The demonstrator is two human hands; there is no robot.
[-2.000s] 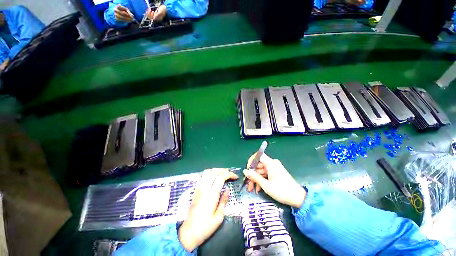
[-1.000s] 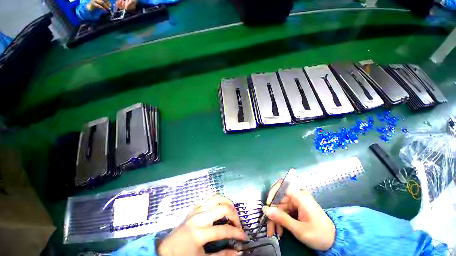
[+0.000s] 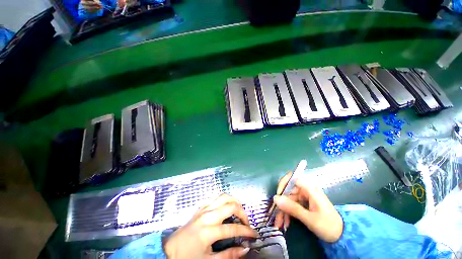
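My right hand holds silver-grey tweezers like a pen, tips down at a fanned, overlapping row of phone frames at the bottom centre. My left hand lies over the left side of the row, fingers bent, with a dark part showing beneath them. Whether it grips a frame is hidden. A clear adhesive sheet with rows of dark marks and a white label lies left of and partly under my left hand. Any piece at the tweezer tips is too small to tell.
Stacked phone frames stand at left and along the back right. Blue small parts, a dotted clear sheet, a black-handled tool and a crumpled plastic bag lie right. A cardboard box is left. Another person's hands show opposite.
Both hands have moved from the adhesive sheet's right end down to the fanned frames. Over the last second, the left hand stays there and the tweezers shift slightly. The camera view has shifted too.
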